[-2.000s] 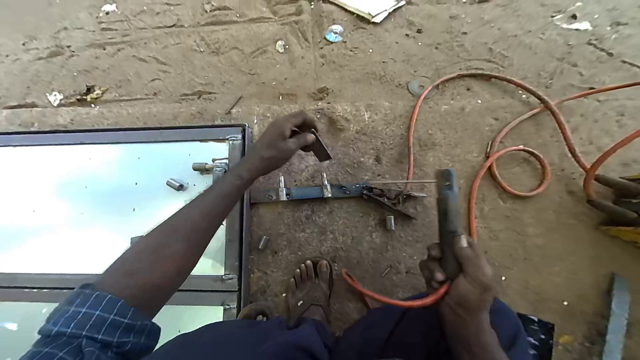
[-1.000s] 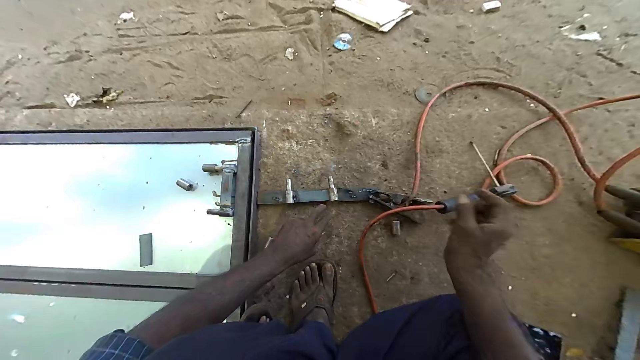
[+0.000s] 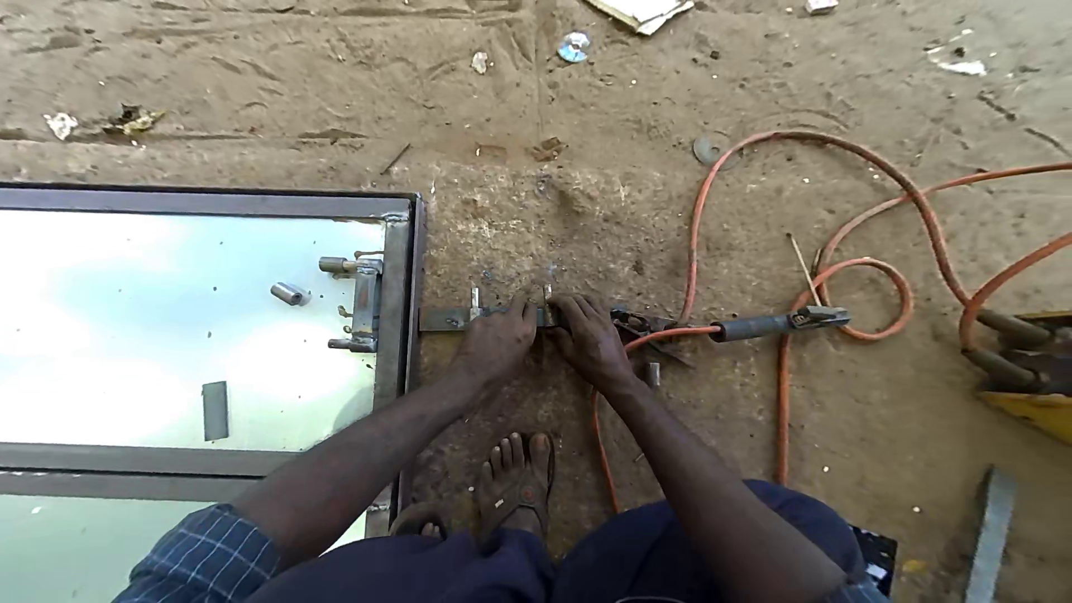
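Note:
Both my hands are on a flat steel bar (image 3: 440,319) lying on the ground beside the metal frame. My left hand (image 3: 498,335) rests on the bar between its two short upright-lying pins, fingers over its middle. My right hand (image 3: 589,335) has its fingers at the right-hand pin (image 3: 548,293); the left-hand pin (image 3: 475,301) shows beyond my left hand. Fingertip contact is partly hidden. A ground clamp (image 3: 649,322) sits at the bar's right end. The electrode holder (image 3: 758,325), with a welding rod (image 3: 802,268) in its jaws, lies on the ground to the right.
The metal frame (image 3: 400,293) with a reflective panel lies left, bearing a welded bracket (image 3: 366,303), a loose steel cylinder (image 3: 287,293) and a small flat plate (image 3: 215,410). Another cylinder (image 3: 653,374) lies near my right wrist. Orange cable (image 3: 900,180) loops right, towards a yellow-edged machine (image 3: 1026,402).
The electrode holder, in my right hand before, now lies on the ground. My right hand has moved left onto the bar, and my left hand has moved up onto it too.

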